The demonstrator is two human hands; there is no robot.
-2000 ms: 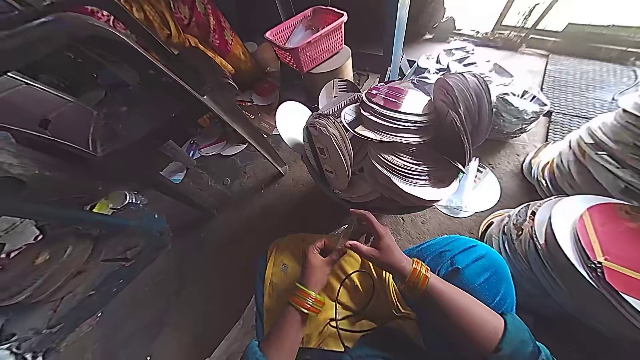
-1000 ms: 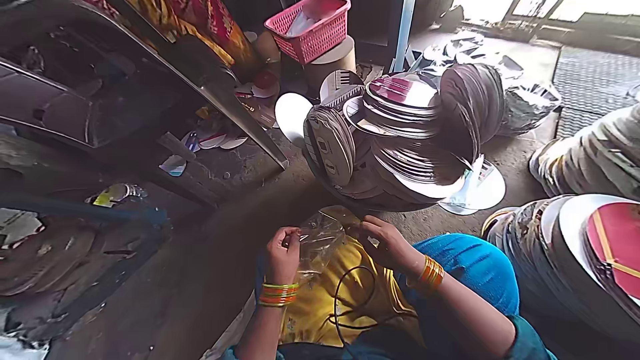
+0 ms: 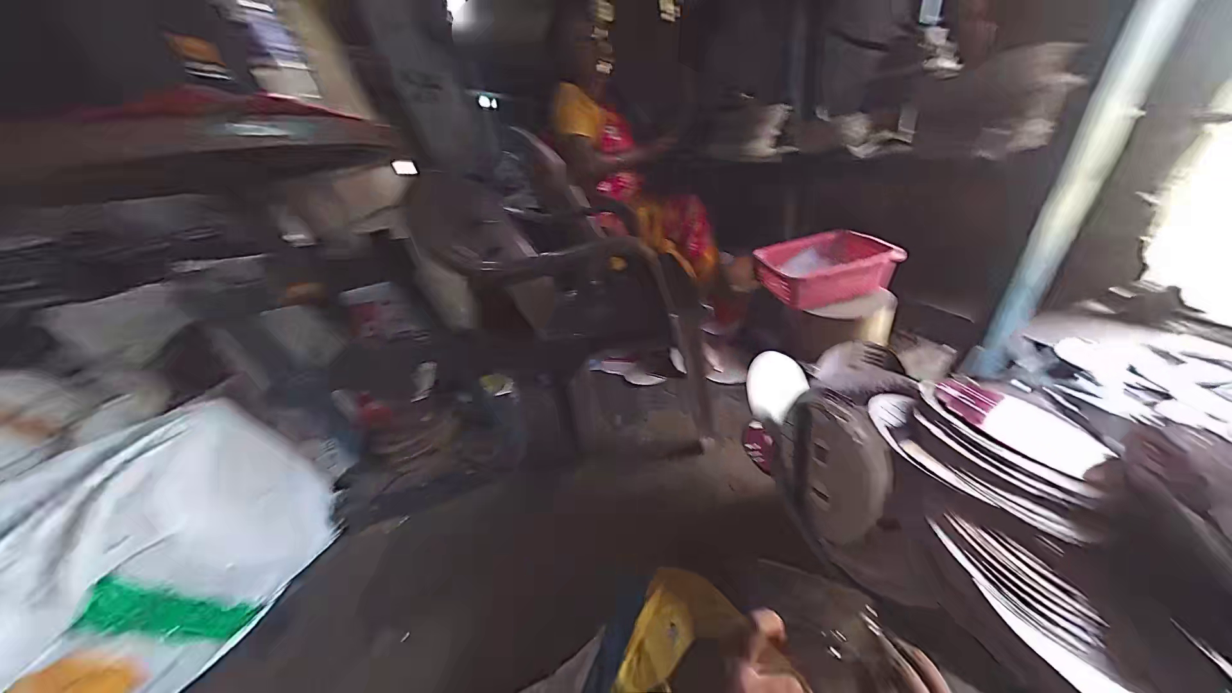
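Observation:
At the bottom edge of the blurred head view, part of my left hand [image 3: 770, 654] shows with its fingers bent at a clear plastic bag [image 3: 828, 616]. Of my right hand [image 3: 926, 669], only a blurred bit shows at the bag's right side. Yellow cloth [image 3: 669, 626] lies over my lap, left of the hands. Beyond and to the right of them are stacks of round discs [image 3: 1030, 433], some flat and some on edge [image 3: 842, 472].
A pink plastic basket [image 3: 833, 269] rests on a round drum [image 3: 871, 318]. A dark plastic chair [image 3: 616, 260] stands ahead, with a seated person [image 3: 616, 144] behind it. A white sack [image 3: 202, 510] with a green band lies at left; a pale blue pole [image 3: 1088, 183] rises at right.
The view has swung left and up, so my hands now sit at the bottom edge. Between the two earlier frames my hands moved apart, with the clear plastic spread between them.

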